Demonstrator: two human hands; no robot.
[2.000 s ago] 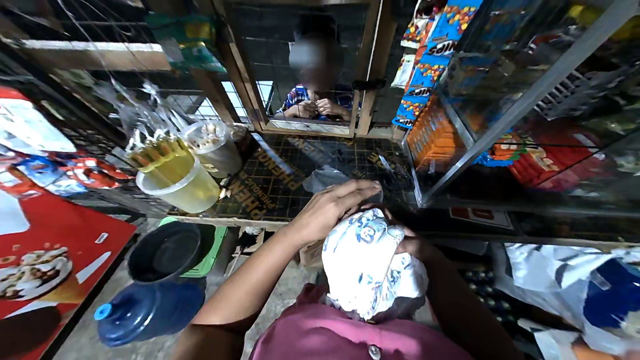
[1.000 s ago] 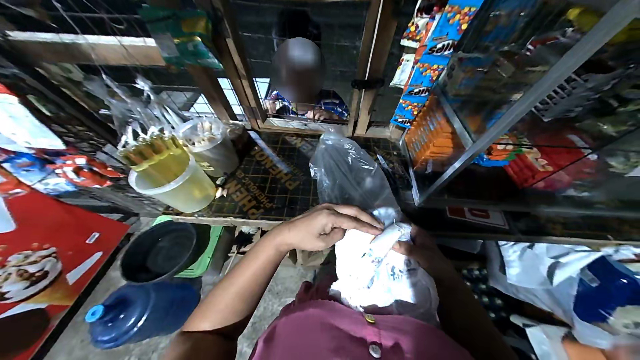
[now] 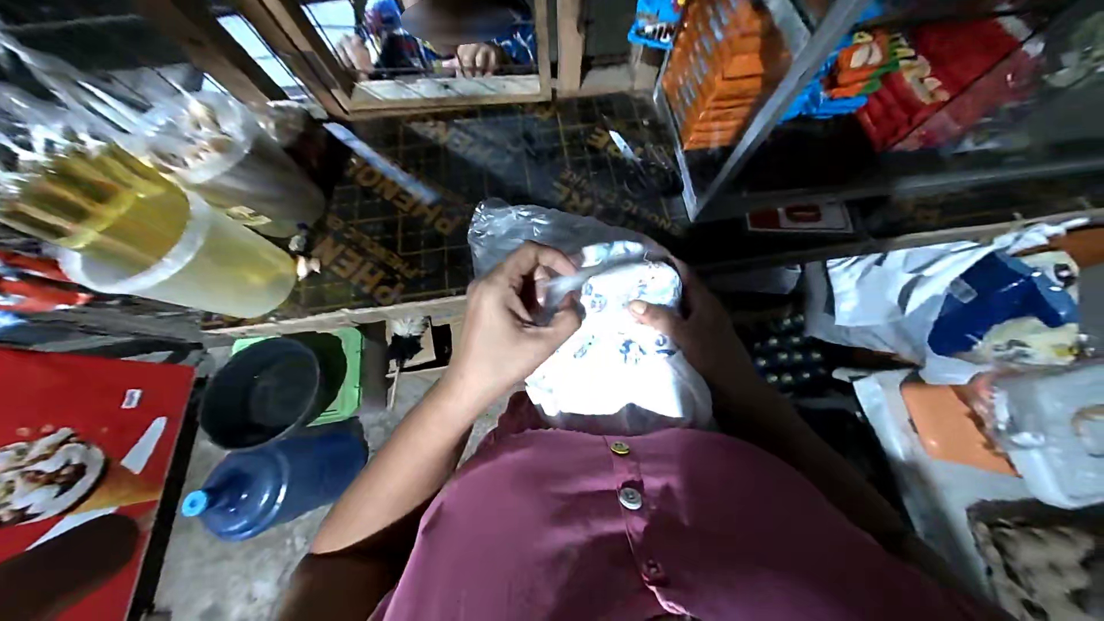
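A white plastic bag with blue printing is held against my front, above my maroon buttoned shirt. My left hand pinches a twisted strip of thin plastic at the bag's upper left, thumb and fingers together. Around the bag's right side wraps my right hand, its thumb lying on the printed face and its other fingers largely hidden behind. A clear plastic bag lies just behind both hands, partly over the edge of the dark printed plywood counter. What the white bag contains cannot be seen.
Tubs of yellow and pale goods stand at the counter's left. Beyond the wooden window frame is a person. A glass case with snack packs stands right. Below left are a black basin and a blue water jug.
The clear bag, spread out on the counter a second ago, is now bunched nearer my hands. My left hand has lifted a strip of plastic from the white bag. The view has tilted down.
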